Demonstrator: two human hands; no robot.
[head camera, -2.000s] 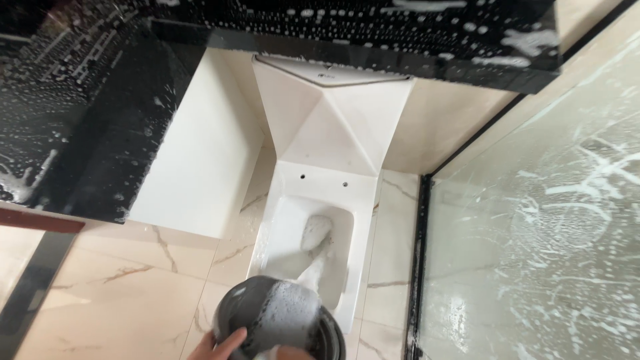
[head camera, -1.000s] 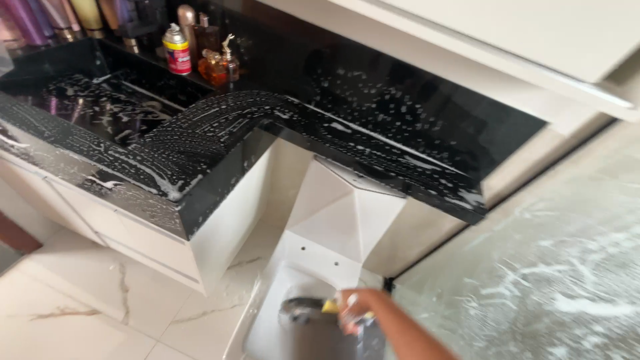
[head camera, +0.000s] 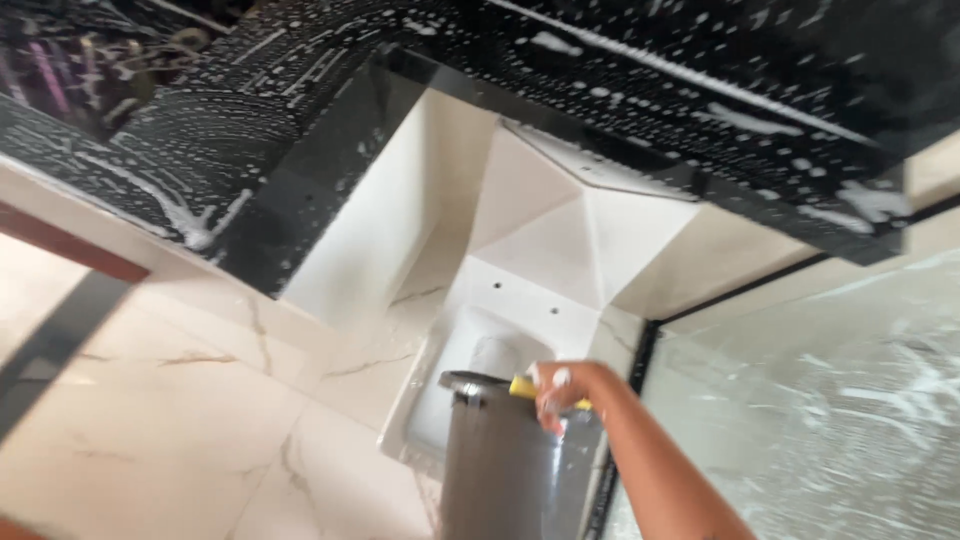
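My right hand, wet with suds, is closed on a yellow sponge at the rim of a dark grey plastic bin. The bin is held over the bowl of a white toilet, its side facing the camera and its mouth seen nearly edge-on. Of my left hand nothing can be made out; a blurred skin-coloured patch shows at the bottom left corner.
A soapy black stone countertop runs above the toilet and a white cabinet. To the right stands a glass shower panel streaked with foam, with a black frame. The floor is marble-look tile.
Two seconds ago the bin's foamy mouth faced the camera, with both hands at it; now its side shows. The toilet and counter appear larger than one second ago, as the view has shifted.
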